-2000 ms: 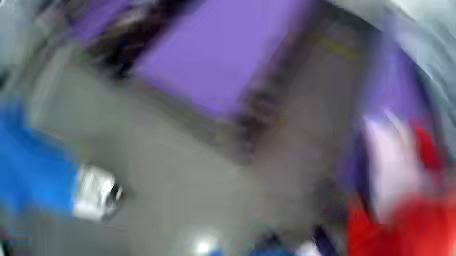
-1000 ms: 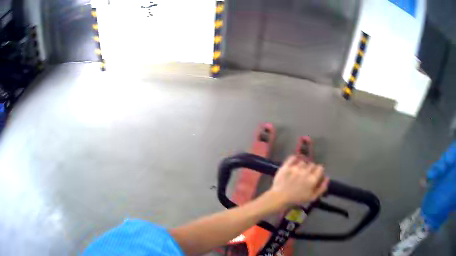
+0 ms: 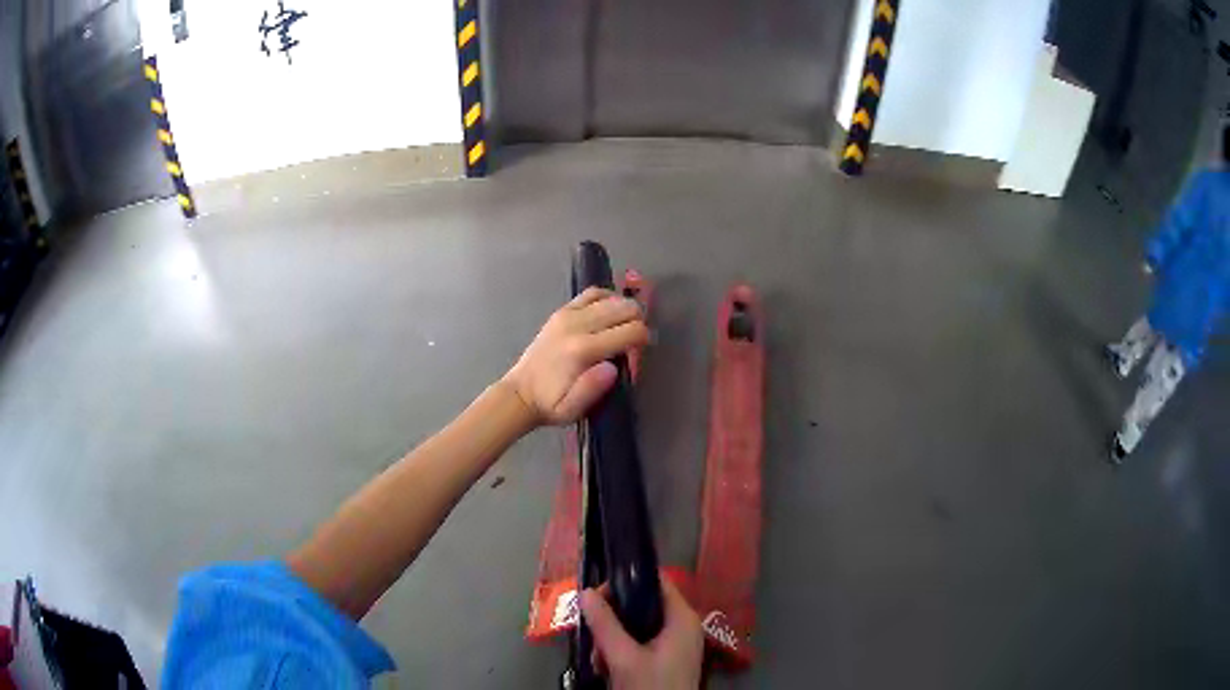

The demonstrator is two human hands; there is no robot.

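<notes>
The orange-red pallet truck (image 3: 733,458) stands on the floor with no load, its two worn forks pointing away from me. White "Linde" lettering shows on its base. The black looped tiller handle (image 3: 623,499) is turned nearly in line with the forks and hides part of the left fork. My left hand (image 3: 580,356) is closed around the far part of the handle. My right hand (image 3: 650,650) grips the near end, partly cut off by the bottom edge. The tiller arm is mostly hidden under the handle.
Grey metal doors (image 3: 675,68) and white walls with black-and-yellow corner guards (image 3: 470,88) stand ahead. A person in blue (image 3: 1194,270) is at the right edge. A black folder with papers (image 3: 84,647) and a bit of red show at bottom left.
The handle has swung from crosswise to nearly lengthwise. My right hand now shows on it; my left hand still holds it. The view has turned right, and the person in blue appears farther off.
</notes>
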